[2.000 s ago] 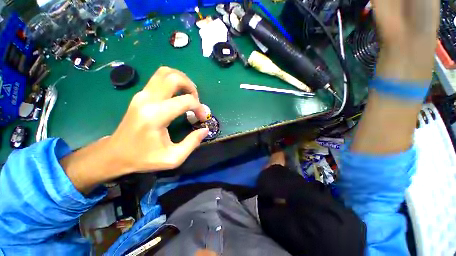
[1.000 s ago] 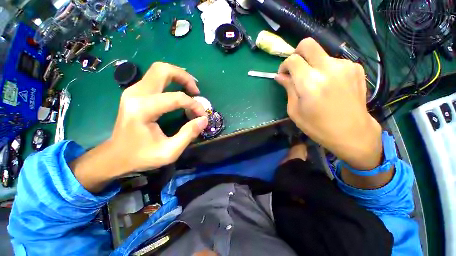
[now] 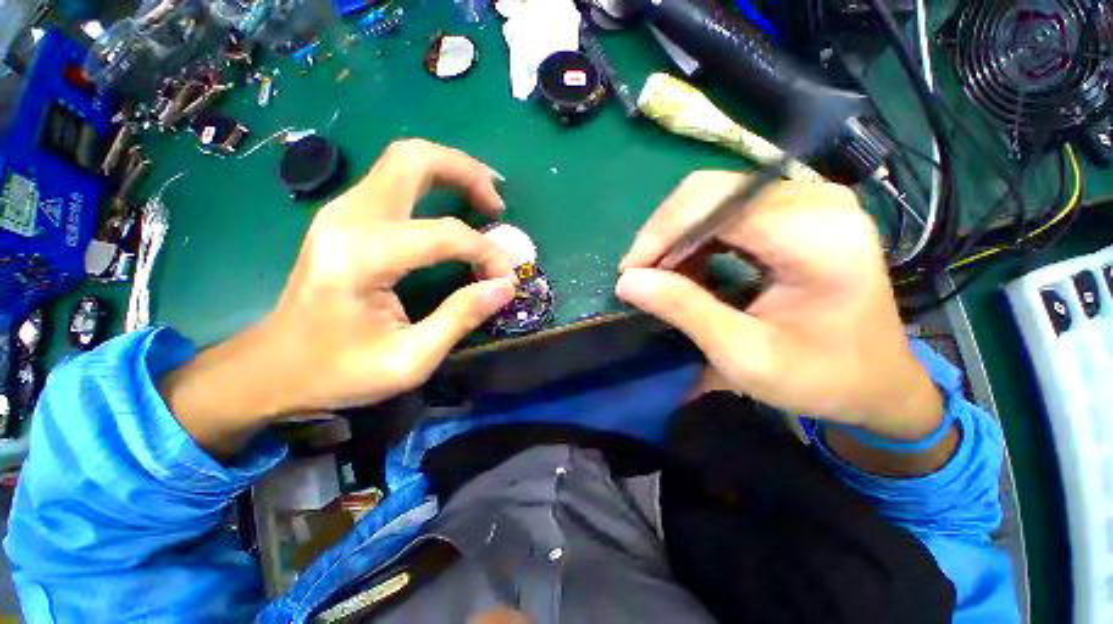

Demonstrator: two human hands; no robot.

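My left hand (image 3: pixel 378 287) pinches the round device housing (image 3: pixel 527 307) between thumb and index finger at the front edge of the green bench. The housing is a black disc with purplish and gold details. A silver-white disc (image 3: pixel 510 248) sits at its back side, partly behind my fingers. My right hand (image 3: pixel 763 287) is to the right of the housing, apart from it. It holds thin metal tweezers (image 3: pixel 730 210), blurred, slanting up and to the right; their tips are hidden at my fingertips.
A black cover (image 3: pixel 311 166) lies behind my left hand. A black round module (image 3: pixel 570 85), a cream-handled tool (image 3: pixel 696 116) and a thick black cylinder tool (image 3: pixel 732 67) lie at the back. A blue box (image 3: pixel 49 183) stands left, a white tray (image 3: pixel 1080 354) right, a black round grille (image 3: pixel 1035 55) back right.
My right hand came in from the upper right, picked up the tweezers from the bench and moved left towards the housing. My left hand keeps its pinch on the housing.
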